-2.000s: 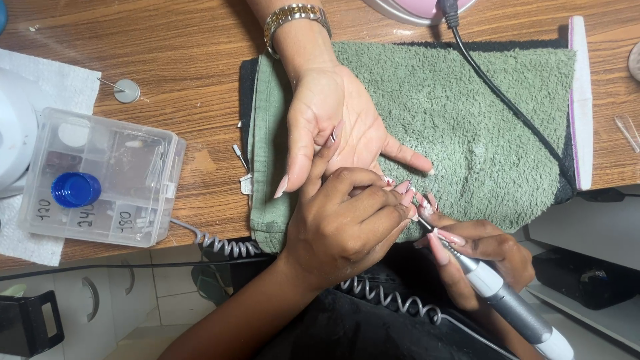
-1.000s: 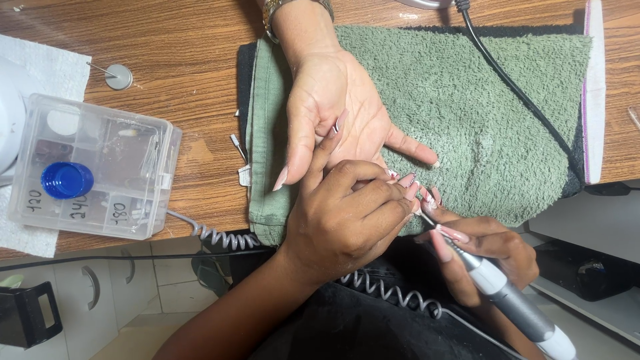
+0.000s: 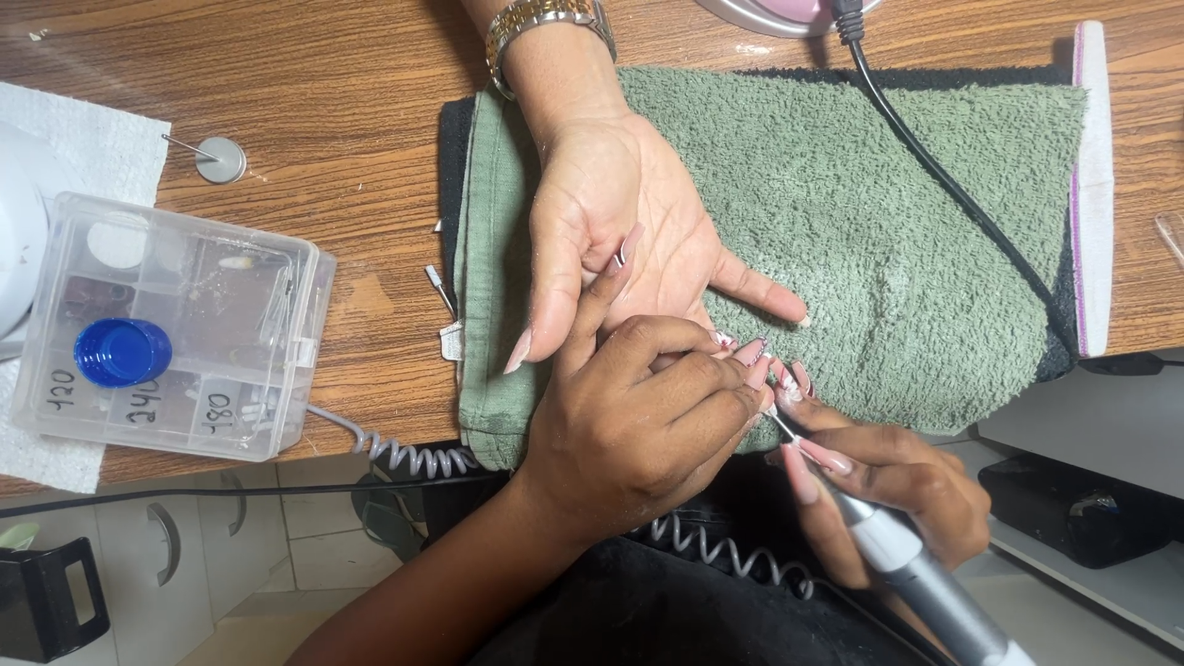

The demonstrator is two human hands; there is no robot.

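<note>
Another person's hand point(image 3: 647, 194), palm up with a metal watch point(image 3: 546, 26) at its wrist, lies on a folded green towel point(image 3: 879, 231). My left hand point(image 3: 647, 416) is closed around some of its fingers, with one of my own fingers stretched over the palm. In my right hand point(image 3: 888, 481) is an electric nail drill point(image 3: 925, 564), its thin bit point(image 3: 784, 425) at a fingertip of the held hand. Whether the bit touches the nail is too small to tell. White dust lies on the towel.
Left stands a clear compartment box point(image 3: 185, 324) with a blue cap point(image 3: 123, 352) on it, near a grey disc on a pin point(image 3: 220, 160). A nail file point(image 3: 1093, 185) lies along the towel's right edge. A black cable point(image 3: 953, 185) crosses the towel; a coiled cord point(image 3: 398, 449) hangs below.
</note>
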